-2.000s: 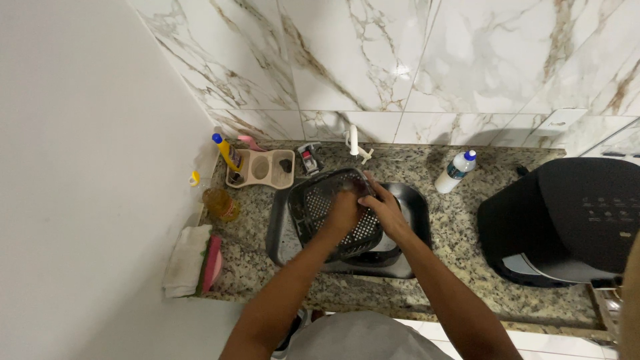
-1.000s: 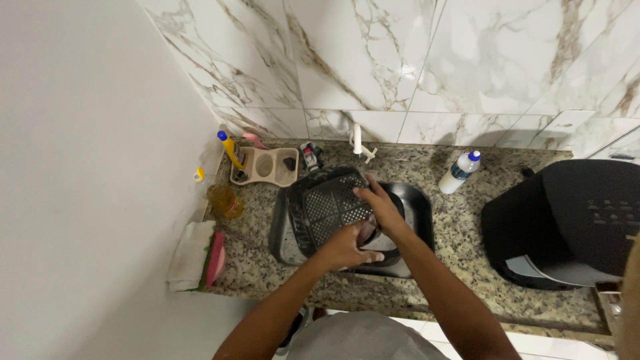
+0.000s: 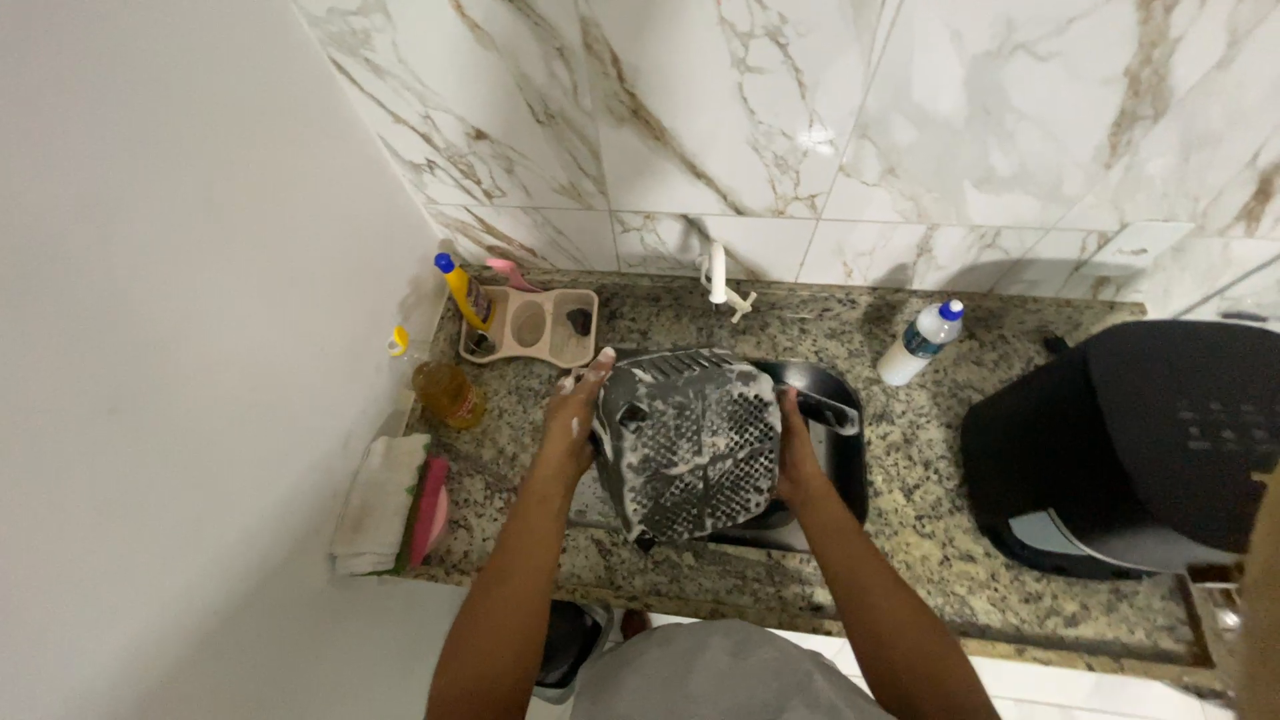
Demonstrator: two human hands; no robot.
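Note:
A black perforated air fryer basket (image 3: 700, 450), streaked with white suds, is held over the sink (image 3: 850, 450), its holed face toward me. My left hand (image 3: 575, 415) grips its left side, with suds on the fingers. On the right side my right hand (image 3: 795, 450) holds the edge. A dark piece with a pale, shiny rim (image 3: 825, 410) lies in the sink just beyond my right hand; what it is I cannot tell. Behind the basket stands the white faucet (image 3: 717, 275). The basket hides much of the sink.
At the back left, a beige holder (image 3: 550, 355) carries a yellow bottle (image 3: 466, 293). Left are a bottle of amber liquid (image 3: 448, 393), a white cloth (image 3: 383, 505) and a pink item (image 3: 430, 510). A white bottle with a blue cap (image 3: 920, 343) and a black air fryer (image 3: 1120, 450) stand right.
The basket has been turned and lifted, so its sudsy holed face shows. My left hand has moved from the basket's lower part to its left side, and my right hand to its right side.

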